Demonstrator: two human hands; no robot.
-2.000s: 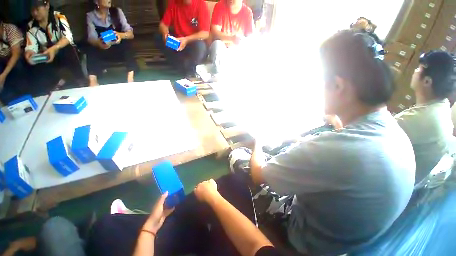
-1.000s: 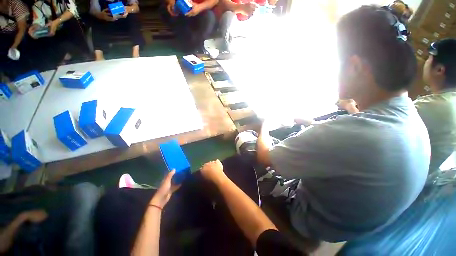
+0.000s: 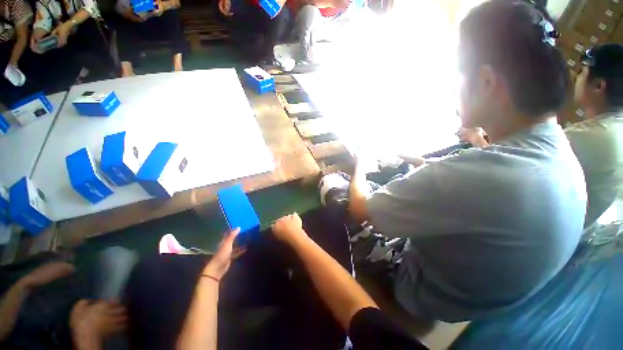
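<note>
A closed blue retail box is held over my lap, near the table's front edge. My left hand grips its lower end; some fingers are hidden behind it. My right hand is to the right of the box and apart from it, with the fingers curled in; whether it holds anything small cannot be told.
Several blue-and-white retail boxes stand on the white board over a wooden pallet. A person in grey sits close on my right. Other hands show at lower left. People sit across the table, some holding boxes.
The view has tilted down since the first frame. My left hand still holds the box and my right hand stays beside it. Another person's hands have come further into view at lower left.
</note>
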